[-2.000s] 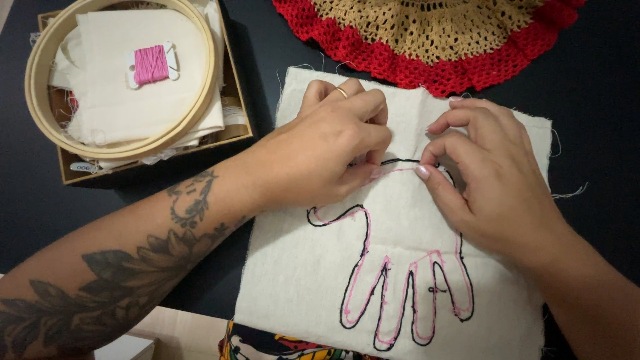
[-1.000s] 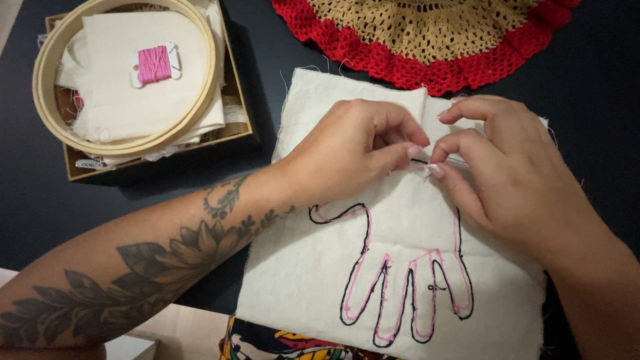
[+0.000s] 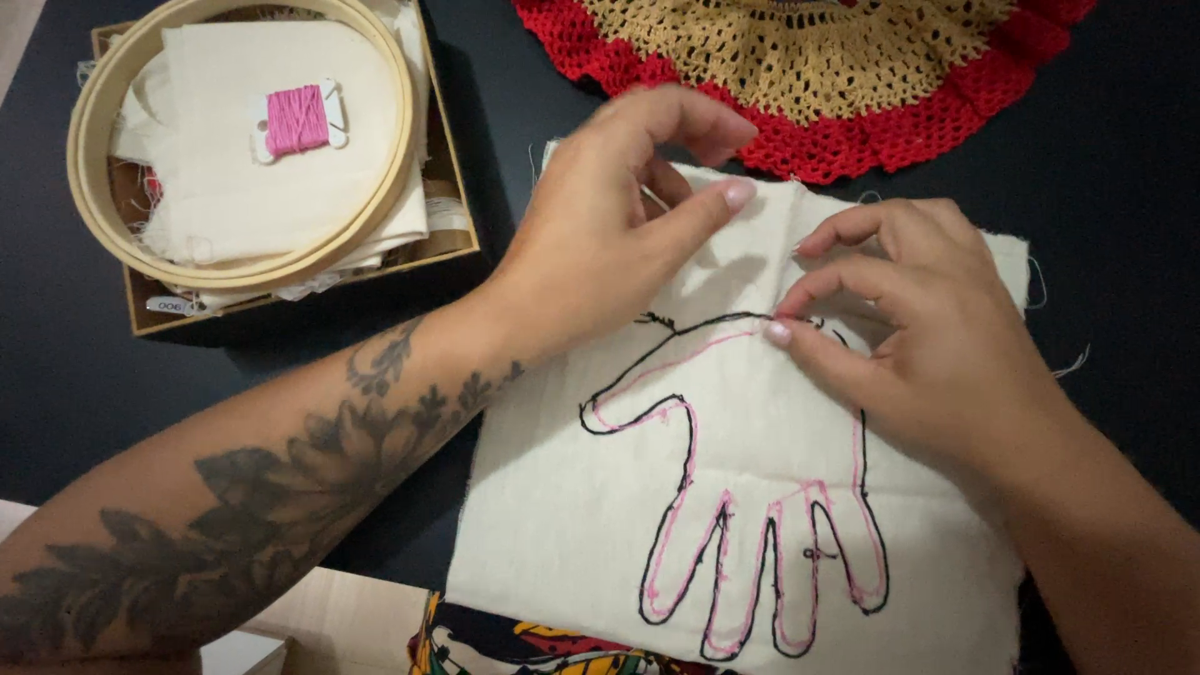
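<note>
White cotton cloth (image 3: 562,525) lies across the dark table, bearing a hand outline stitched in black thread (image 3: 771,562) beside a pink drawn line. Above the cloth's upper left part is my left hand (image 3: 647,187), raised, thumb and fingers apart, with nothing visible between them. My right hand (image 3: 900,319) pinches the cloth and the black thread at the top of the outline between thumb and index finger. Whether a needle is in that pinch cannot be seen. Loose black thread ends show left of the pinch.
At the upper left, a wooden embroidery hoop (image 3: 84,159) and folded white cloth (image 3: 281,216) rest on an open box (image 3: 459,206). Pink floss on a white bobbin (image 3: 298,120) sits on that cloth. A red and tan crochet piece (image 3: 825,150) lies at the top. Patterned fabric (image 3: 525,642) shows below.
My left hand has let go at the outline's top edge and moved up and left, its fingers now apart. My right hand stays near the same spot. More black stitching is in sight.
</note>
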